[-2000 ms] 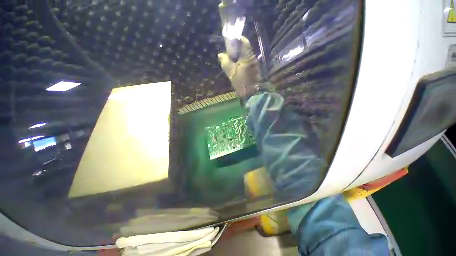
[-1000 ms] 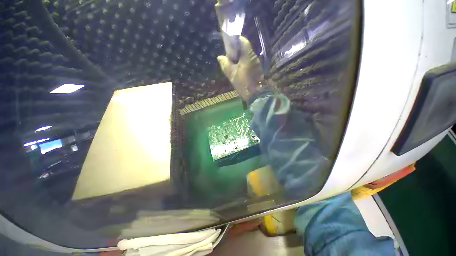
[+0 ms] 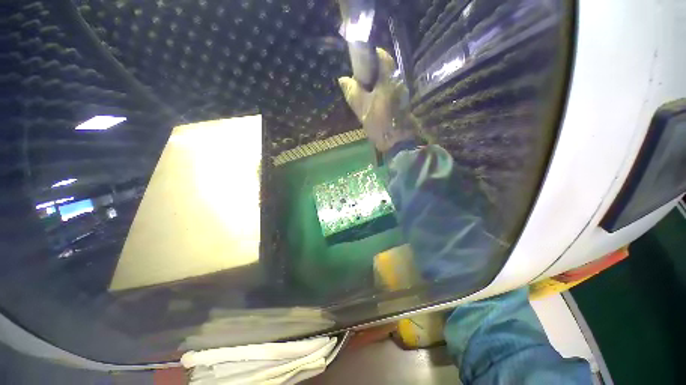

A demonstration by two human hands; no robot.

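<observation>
A green circuit board (image 3: 353,201) lies slightly tilted on the green mat (image 3: 301,259), seen through the window. Its solder side shines brightly. My right hand (image 3: 382,104), in an off-white glove, is above and beyond the board with the thumb at left. It is around the grey-white air nozzle (image 3: 362,56) hanging from the top edge; the exact finger grip is blurred. My blue right sleeve (image 3: 444,218) passes beside the board's right edge. My left hand is out of the picture.
The cream panel (image 3: 199,207) stands left of the mat. Black bumpy foam (image 3: 226,64) lines the cabinet. A white folded bundle (image 3: 259,362) lies at the front ledge. The yellow cuff (image 3: 421,332) is by my sleeve. A dark screen (image 3: 654,173) and green conveyor (image 3: 639,301) are at right.
The view has shifted slightly. The glare on the board has changed since the first frame. My right hand and the nozzle have moved slightly right in the picture; the board stays on the mat.
</observation>
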